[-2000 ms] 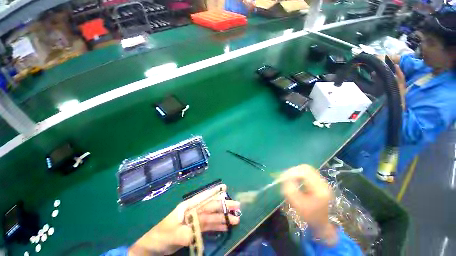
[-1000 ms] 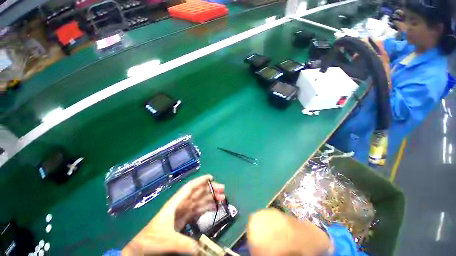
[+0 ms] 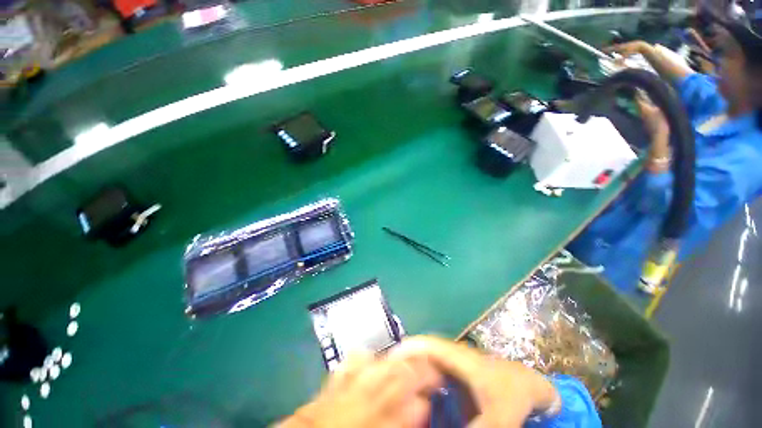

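Observation:
A display unit (image 3: 355, 318) with a bright whitish screen and a black edge lies in front of me at the bench's near side. My left hand (image 3: 355, 397) is blurred over its near edge; I cannot tell whether it grips the unit. My right hand (image 3: 468, 376) is beside and partly over my left hand, also blurred. A dark object (image 3: 451, 405) shows below the right hand's fingers; what it is cannot be told. The clear panel tray (image 3: 267, 259) with three black panels lies beyond the unit. Dark tweezers (image 3: 416, 247) lie to its right.
Black units stand on the bench at left (image 3: 117, 215), centre (image 3: 303, 135) and back right (image 3: 506, 149), beside a white box (image 3: 581, 150). White dots (image 3: 52, 365) lie at left. A green bin (image 3: 622, 330) holds shiny film. A person in blue (image 3: 718, 167) works at right beside a black hose.
The unit's screen now shows bright and uncovered, where my left hand held and partly covered it before. My right hand has come from above the bin to beside my left hand.

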